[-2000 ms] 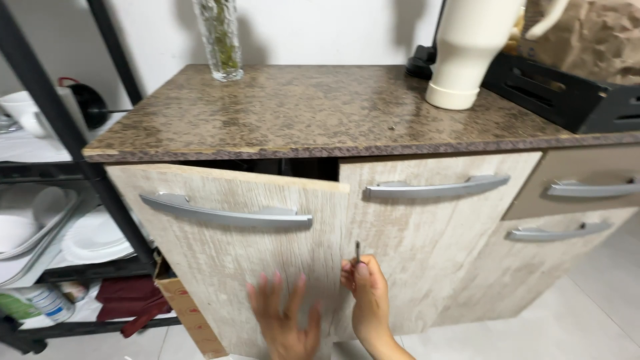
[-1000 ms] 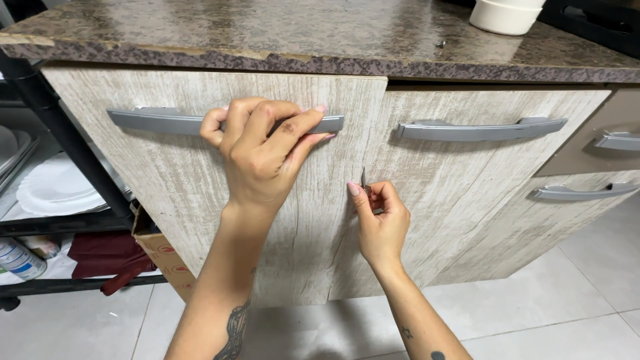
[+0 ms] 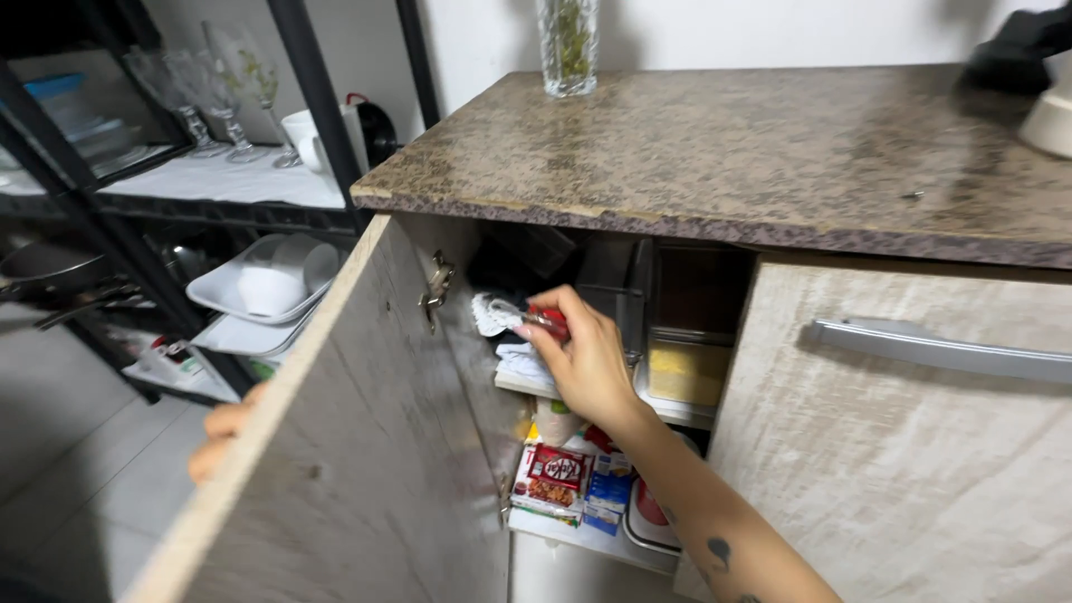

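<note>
The wooden cabinet door stands open at the left, with a metal hinge near its top. My left hand is at the door's outer side, only its fingers showing past the edge, so its grip is mostly hidden. Within the cabinet opening, my right hand holds a small screwdriver with a red handle, its tip pointing left toward the hinge side. Behind it on the upper shelf lie white cloths and clear containers. The lower shelf holds a KitKat packet and a blue box.
The speckled countertop overhangs the cabinet, with a glass vase at its back and a small metal piece near the front. Right of the opening is a closed door with a metal handle. A black rack with dishes stands left.
The left cabinet door has swung open. My left hand has moved from its handle area to the outer side of the door, and my right hand has moved into the opening. The view has shifted left.
</note>
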